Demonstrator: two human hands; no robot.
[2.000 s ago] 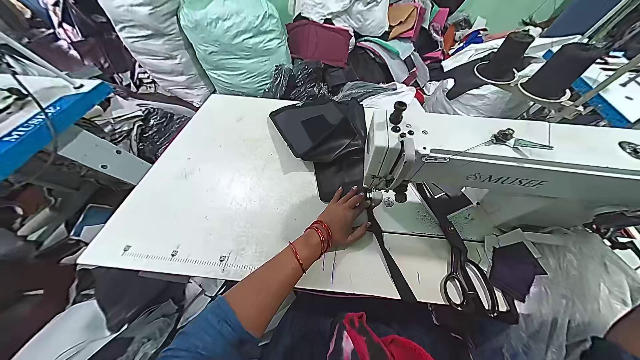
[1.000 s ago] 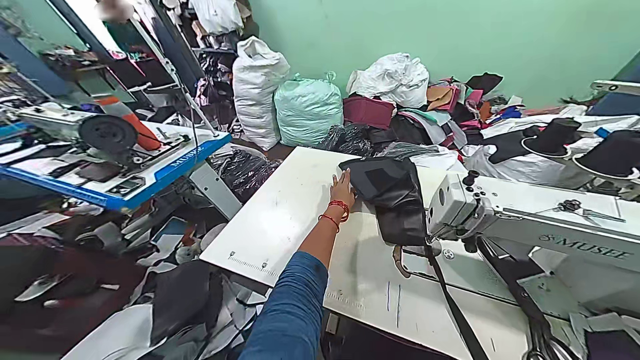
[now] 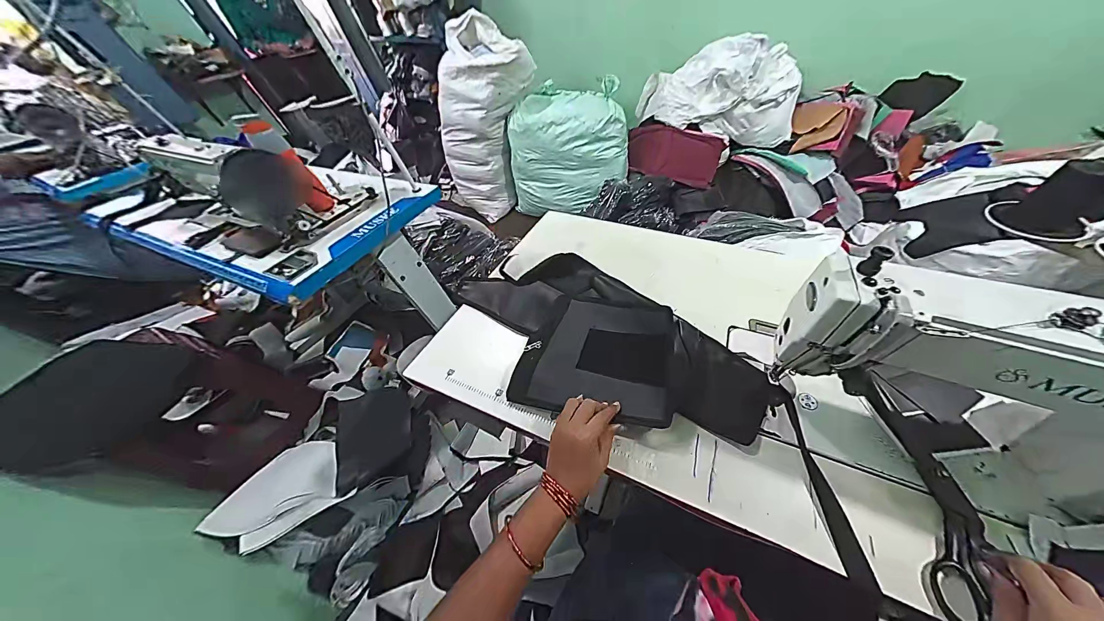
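Observation:
My left hand [image 3: 585, 440], with red bracelets at the wrist, grips the near edge of a black fabric piece [image 3: 561, 375] lying on the white sewing table [image 3: 483, 349]. The black piece stretches right to the needle area of the white sewing machine [image 3: 975, 336]. From there a black strap [image 3: 819, 492] runs down over the table's front edge. At the lower right corner, my right hand [image 3: 1039, 591] is at the handles of black scissors [image 3: 962, 561]; it is partly cut off, and its hold is hard to make out.
A second sewing table with a blue edge [image 3: 362, 233] stands at the left, a person's arm beyond it. Full white [image 3: 485, 112] and green sacks [image 3: 569, 151] stand behind my table. Fabric scraps [image 3: 293, 483] cover the floor at the left. A dark cloth pile lies behind the machine.
My left hand has moved from the far side of the black piece to its near edge. The piece has swung round and spread leftward. My right hand has come into view by the scissors.

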